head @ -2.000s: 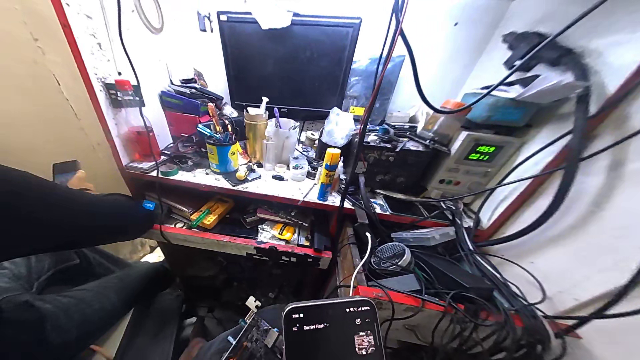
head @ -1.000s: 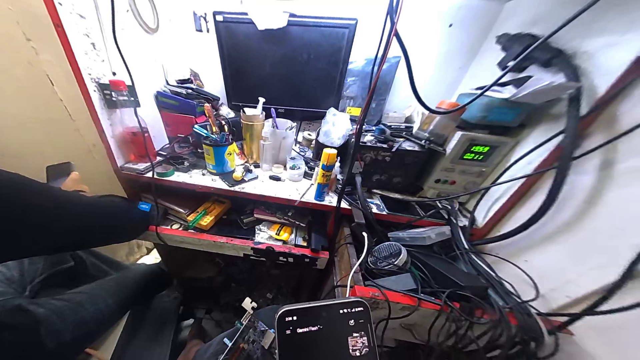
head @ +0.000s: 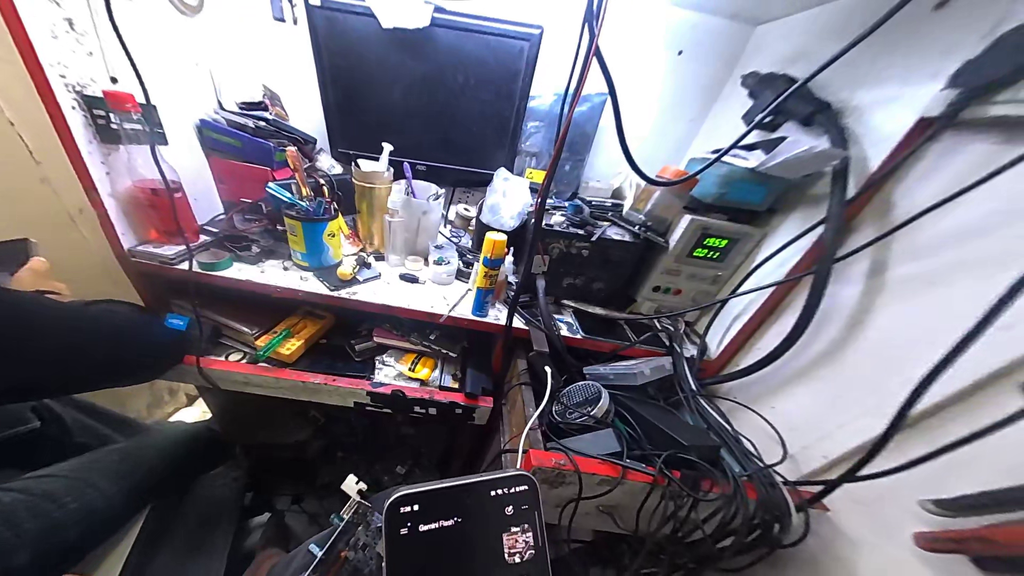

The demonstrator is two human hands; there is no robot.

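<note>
Neither my left hand nor my right hand can be seen. A smartphone (head: 464, 528) with a lit dark screen stands upright at the bottom edge; what supports it is hidden below the frame. Close to its left side is a circuit board (head: 360, 540) with metal parts, partly cut off. A white cable (head: 534, 420) runs down behind the phone's top. At the left edge, another person's hand (head: 36, 276) holds a dark phone-like object (head: 16, 254), the arm in a black sleeve (head: 88, 344).
A monitor (head: 424, 96) stands behind a spray can (head: 488, 274), a tool-filled tin (head: 314, 238) and a bottle of red liquid (head: 162, 208). Open drawers (head: 320, 382) jut out below. Tangled black cables (head: 688, 512) and a power supply (head: 700, 264) are at right. Another person's legs (head: 104, 472) are at lower left.
The other person's hand and its dark object have moved toward the left edge. The view has shifted slightly to the right.
</note>
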